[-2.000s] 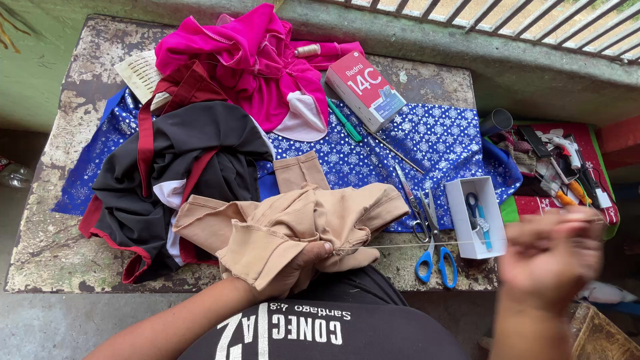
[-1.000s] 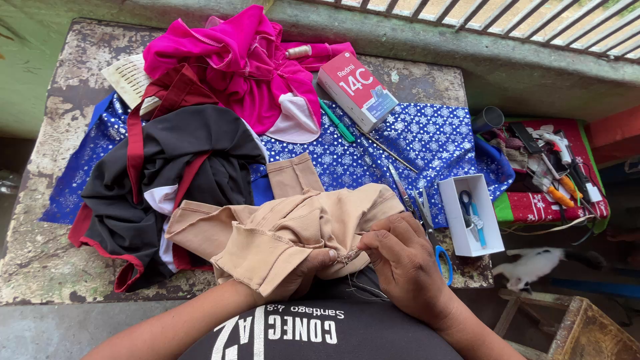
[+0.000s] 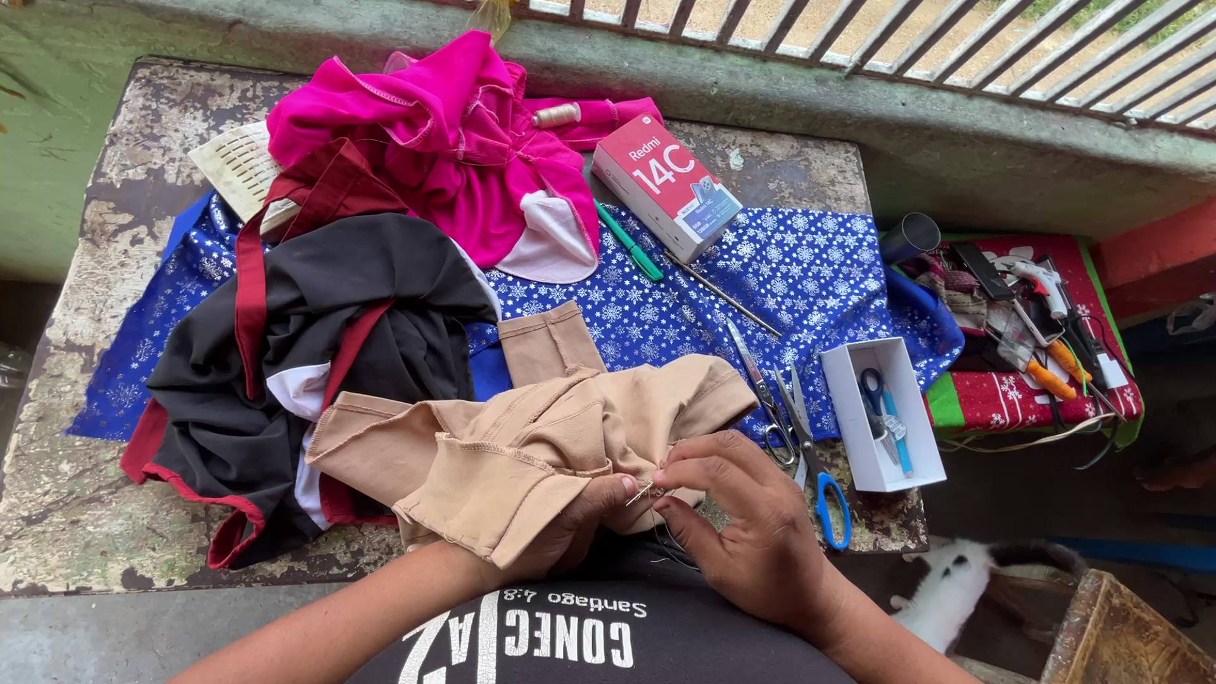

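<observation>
My left hand (image 3: 575,522) grips a beige stitched garment (image 3: 532,427) at the near edge of the table, its thumb on top of the cloth. Close beside that thumb, the fingertips of my right hand (image 3: 736,518) pinch at the cloth around a small needle (image 3: 640,493). A fine thread hangs below my right fingers. Blue-handled scissors (image 3: 832,508) and a pair of metal scissors (image 3: 760,389) lie just beyond my right hand. A white open box (image 3: 883,413) holds small scissors and a light-blue tool.
Black and dark-red clothing (image 3: 323,313) lies left, pink clothing (image 3: 446,142) behind it with a thread spool (image 3: 557,115). A phone box (image 3: 665,185) and green pen (image 3: 629,242) rest on blue snowflake cloth (image 3: 798,256). Tools fill a red-covered stand (image 3: 1007,404); a black-and-white cat (image 3: 945,589) is below.
My right hand has come back from the far right, where a thread ran taut from the garment, to the cloth beside my left thumb. My left hand still holds the garment.
</observation>
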